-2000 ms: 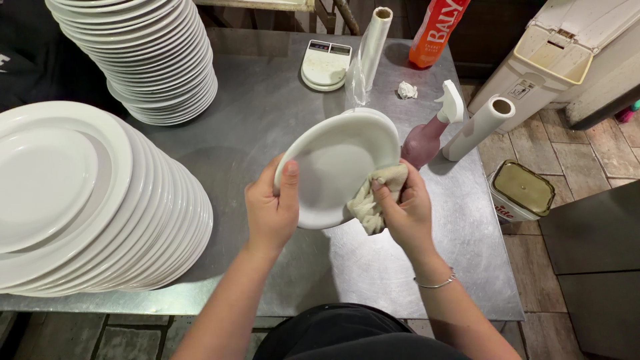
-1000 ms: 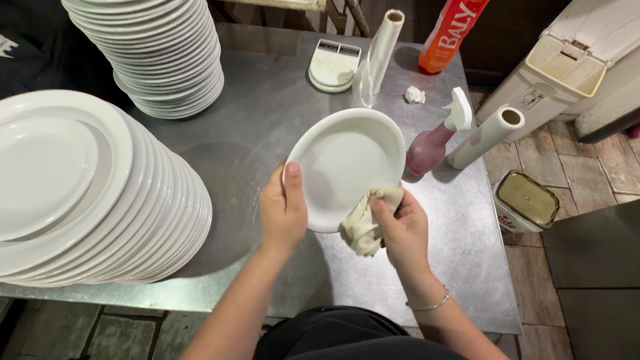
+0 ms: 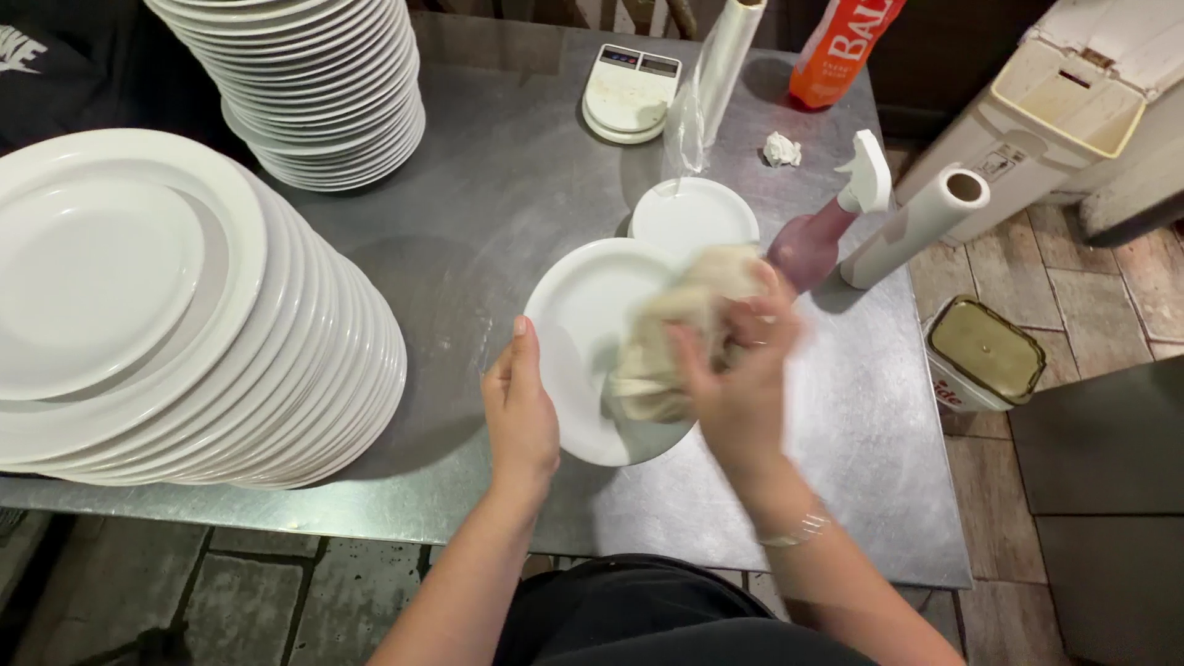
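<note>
A round white plate (image 3: 583,314) is at the middle of the head view, over the steel table. My left hand (image 3: 523,407) grips its left edge, thumb upright at the rim. In my right hand (image 3: 745,356), blurred by motion, a cream cloth (image 3: 661,356) is bunched over the right part of the plate. Behind, partly covered by plate and cloth, lies a smaller white plate (image 3: 694,213). Tall stacks of white plates stand at the left, one near (image 3: 324,370) and one farther back (image 3: 324,92).
On the steel table (image 3: 444,222) stand a kitchen scale (image 3: 632,92), a roll of plastic film (image 3: 731,65), a crumpled paper (image 3: 782,150), an orange bottle (image 3: 842,51), a spray bottle (image 3: 814,240) and another roll (image 3: 911,231). A lidded tub (image 3: 985,356) and a bin (image 3: 1017,120) stand right.
My right hand and the cloth have moved from the plate's lower right rim up and across its face. The smaller plate behind now shows more. My left hand still holds the left edge.
</note>
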